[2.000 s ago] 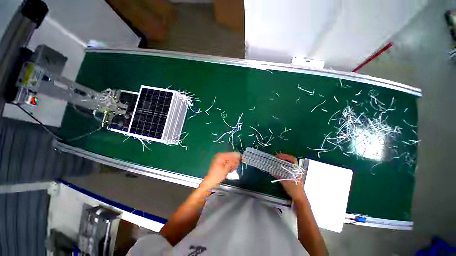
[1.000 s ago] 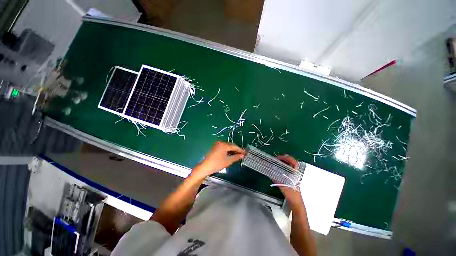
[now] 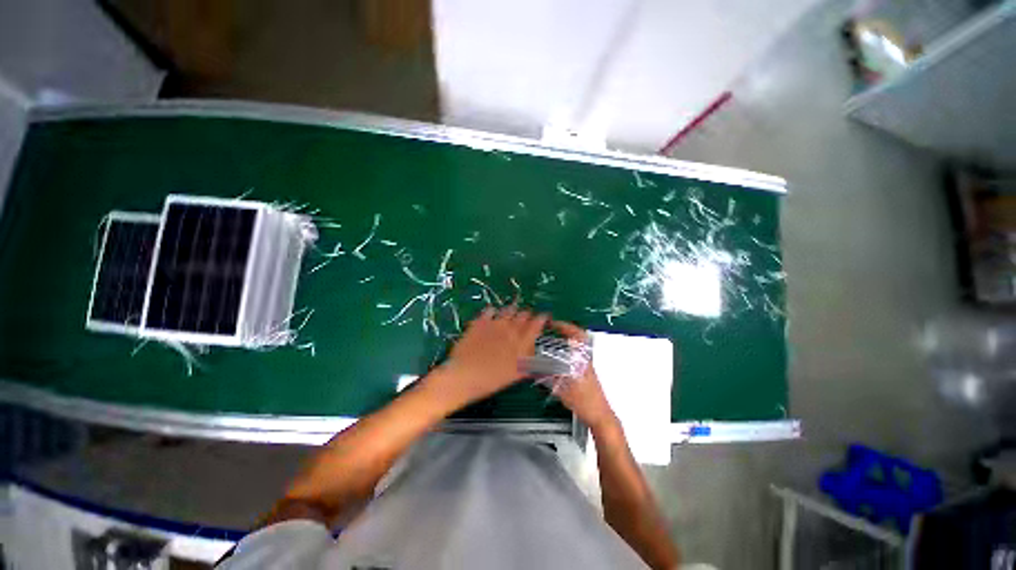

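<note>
A panel stack (image 3: 548,363) stands on edge near the bench's front rail, its ribbed grey edges up and partly hidden by my hands. My right hand (image 3: 582,387) is closed around its right end, with white strips (image 3: 566,353) bunched by the fingers. My left hand (image 3: 496,347) lies across the left part of the stack; its fingertips are blurred, so its grip is unclear. A white panel backsheet (image 3: 633,390) shows right of my right hand, over the front rail.
Another panel stack (image 3: 206,271) with a dark face up lies at the left, overlapping a panel (image 3: 120,274). Loose strips lie mid-bench, with a tangled heap (image 3: 680,262) at right. A blue item (image 3: 700,431) is on the front rail. A blue stool (image 3: 880,484) stands at lower right.
My left hand has moved from the stack's left end to over its top, covering more of it. My right hand stays at the right end. The view has shifted right, so the bench appears further left.
</note>
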